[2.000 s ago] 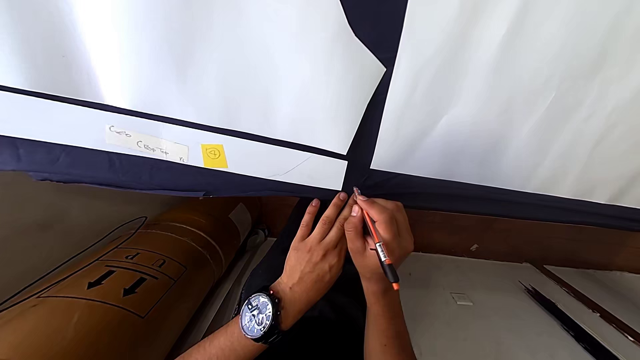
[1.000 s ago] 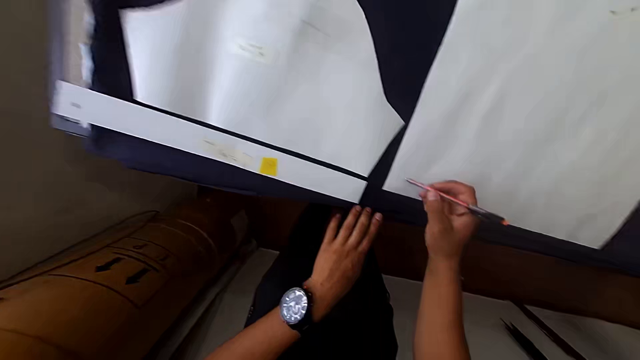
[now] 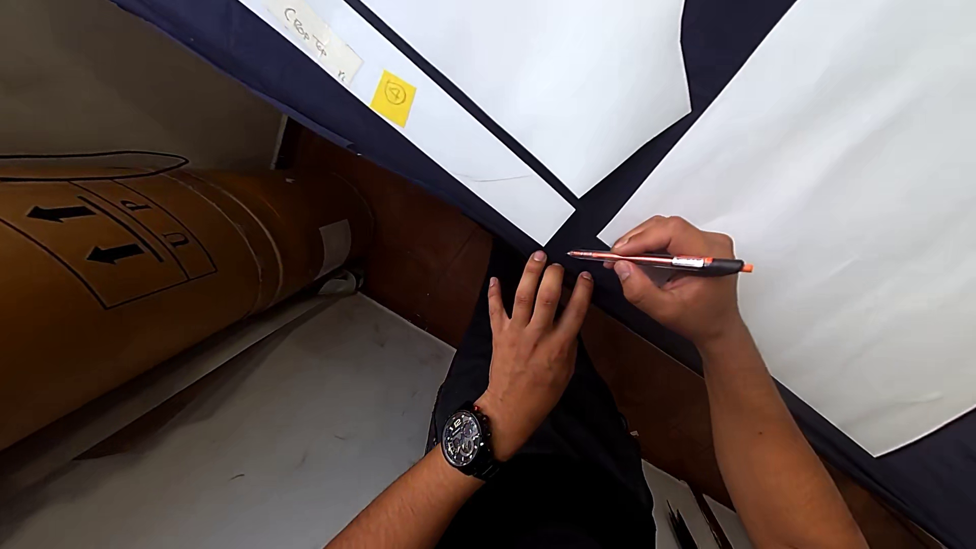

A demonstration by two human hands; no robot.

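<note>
White paper pattern pieces lie on dark navy fabric (image 3: pixel 602 217): a narrow strip (image 3: pixel 488 164) with a yellow sticky note (image 3: pixel 393 98), a curved-edge piece (image 3: pixel 564 84) above it, and a large piece (image 3: pixel 839 213) at the right. My left hand (image 3: pixel 534 351), a black watch (image 3: pixel 467 441) on its wrist, rests with spread fingertips at the fabric's edge, just below the strip's end. My right hand (image 3: pixel 682 278) grips a clear ballpoint pen with an orange end (image 3: pixel 659 261). The pen's tip is over the fabric between the strip and the large piece; whether it touches is unclear.
A large brown cardboard roll (image 3: pixel 152 252) with printed arrows lies below the fabric's edge at the left. Under it is a pale grey surface (image 3: pixel 252 427). Dark, narrow pointed objects (image 3: pixel 679 526) show at the bottom, right of my dark clothing.
My right hand and the pen have moved from over the large paper piece back left, nearer my left hand. The view has turned and come closer.
</note>
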